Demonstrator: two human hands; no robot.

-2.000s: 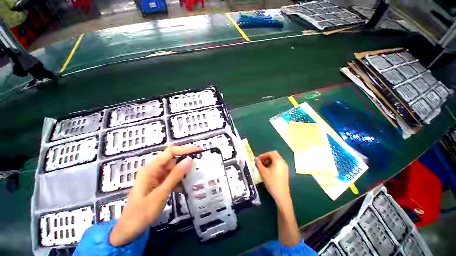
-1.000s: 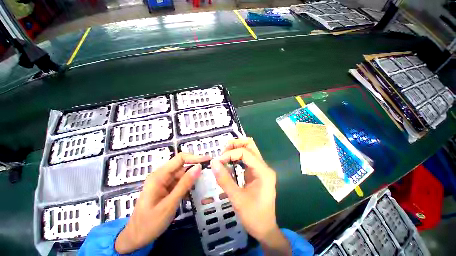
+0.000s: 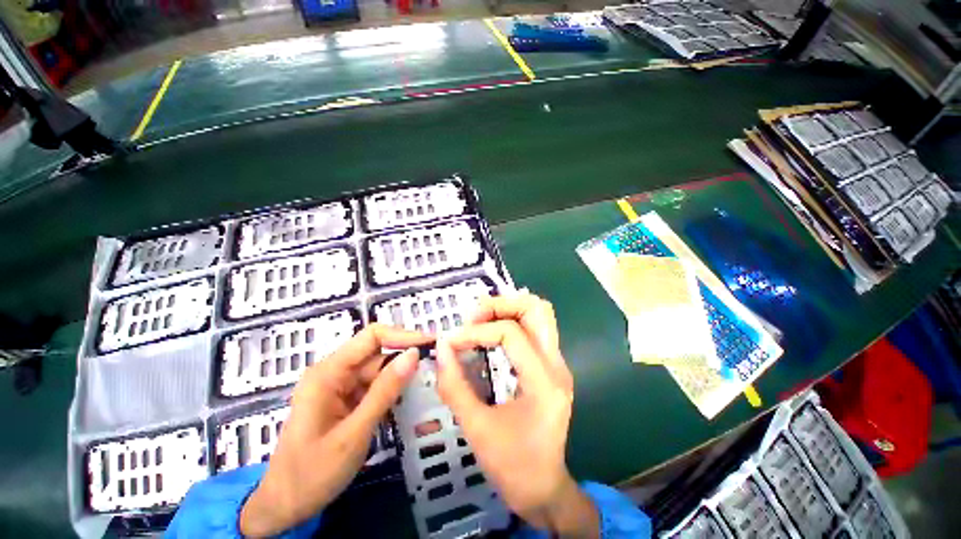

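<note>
A silver-grey slotted phone frame (image 3: 440,463) hangs upright over the near right part of the tray. My left hand (image 3: 335,426) grips its top left corner between thumb and fingers. My right hand (image 3: 516,405) is at the top right end, thumb and fingertips pinched at the top edge; any small piece there is hidden by the fingers. The white-grey compartment tray (image 3: 148,384) lies under and left of my hands, with slotted frames in its compartments. One compartment at the left is empty.
A cream sheet (image 3: 666,305) lies on a blue patterned sheet (image 3: 738,332) at the right. Beside them is dark blue film (image 3: 753,274). Stacked full trays (image 3: 869,174) stand far right. More trays (image 3: 790,474) are below the bench edge, near a red stool (image 3: 890,411).
My right hand has come from the tray's right edge to the frame's top end, and stays there since one second ago. The camera view has shifted slightly.
</note>
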